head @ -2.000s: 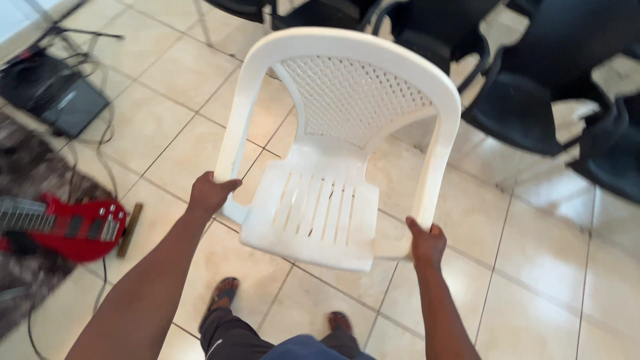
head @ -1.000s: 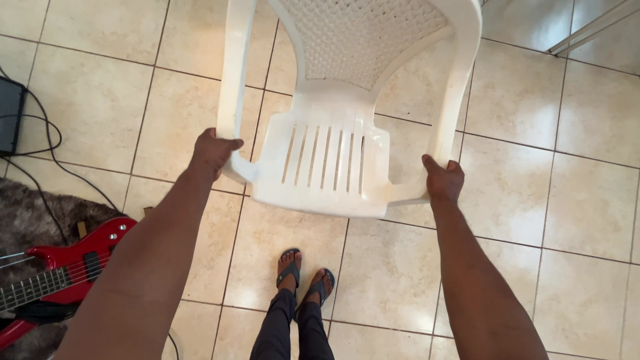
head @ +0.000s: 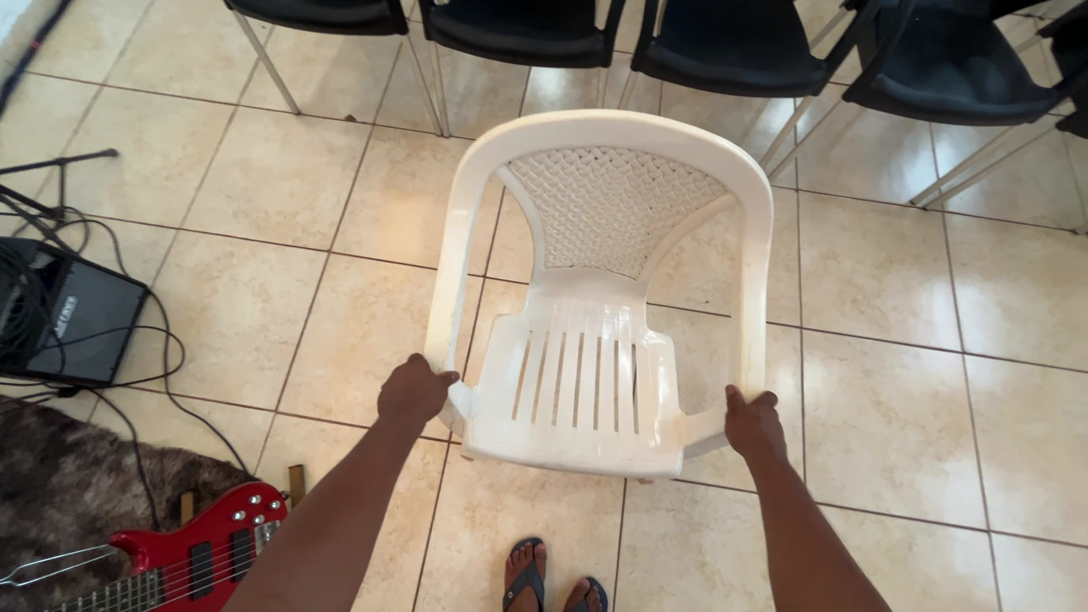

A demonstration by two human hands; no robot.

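Note:
A white plastic armchair (head: pixel 595 374) with a slatted seat and a woven-pattern back fills the middle of the head view, its back pointing away from me. My left hand (head: pixel 414 391) grips the front end of its left armrest. On the other side, my right hand (head: pixel 753 422) is closed around the front end of the right armrest. The chair's legs are mostly hidden under the seat, so whether they touch the floor I cannot tell.
Black chairs (head: pixel 523 34) with pale metal legs stand in a row beyond the white chair. At the left are an amplifier (head: pixel 89 314) with loose cables and a stand's legs (head: pixel 59 166). A red electric bass guitar (head: pixel 204 552) lies by a dark rug (head: pixel 68 467), lower left.
Both hands have stayed on the armrests throughout. My feet, apart two seconds ago, are now close together. The view has shifted, bringing the row of black chairs back in.

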